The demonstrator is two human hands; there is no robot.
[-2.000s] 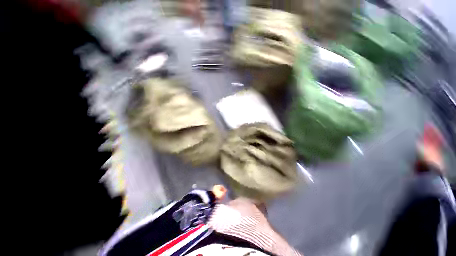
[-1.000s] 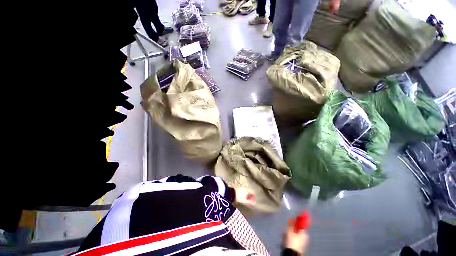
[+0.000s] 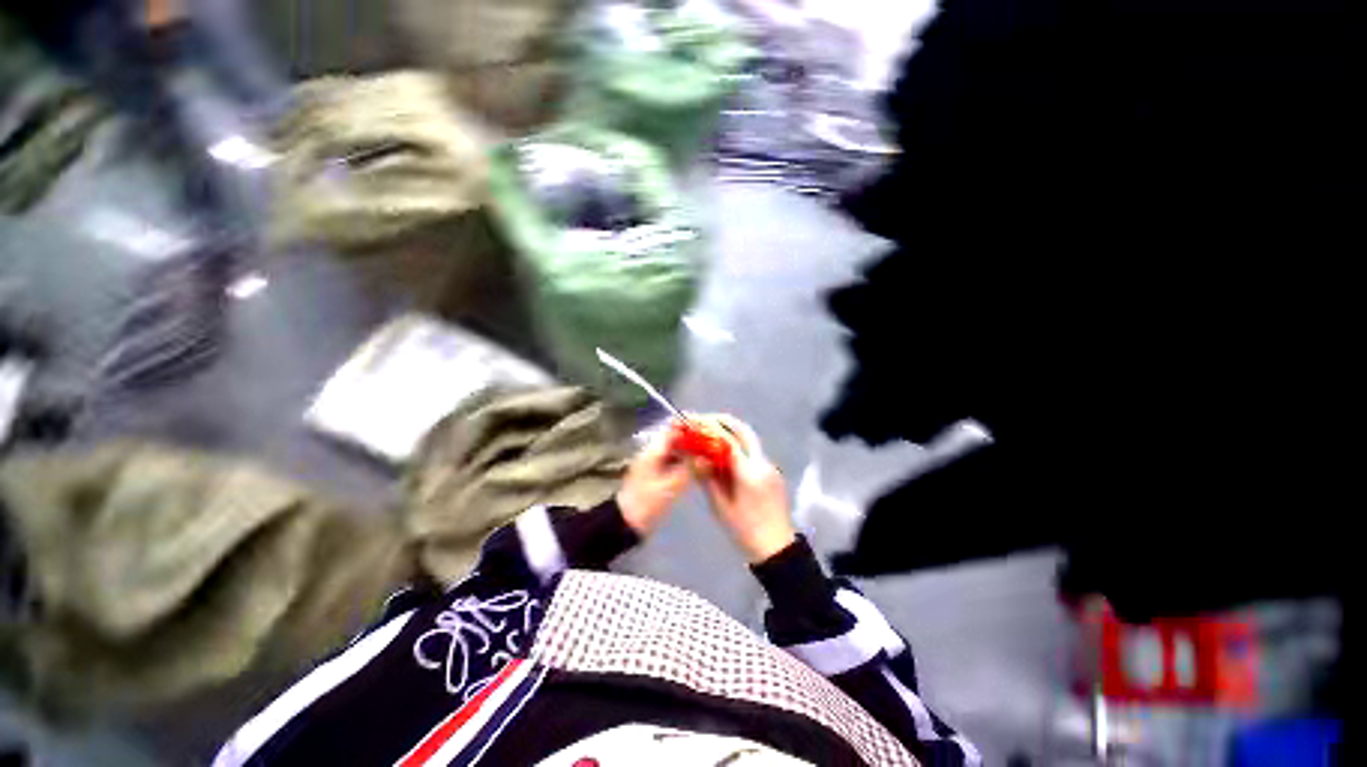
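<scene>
A small red tool (image 3: 702, 442) with a thin whitish strip pointing up and left is held in front of my body. My right hand (image 3: 754, 502) is closed around its right side. My left hand (image 3: 655, 477) meets it from the left, with its fingers on the tool. The fingers hide much of the red part, and blur hides its exact shape. Large black garments (image 3: 1109, 270) with jagged edges fill the right side, apart from my hands.
Khaki sacks (image 3: 517, 465) stand left of my hands, and a green sack (image 3: 615, 285) holding dark packed goods stands beyond them. A white flat package (image 3: 412, 387) lies between sacks. A red object (image 3: 1177, 659) and a blue object (image 3: 1286, 742) show at lower right.
The view has swung right, so the sacks moved left and black garments now fill the right side. My left hand has come to the red tool in my right hand.
</scene>
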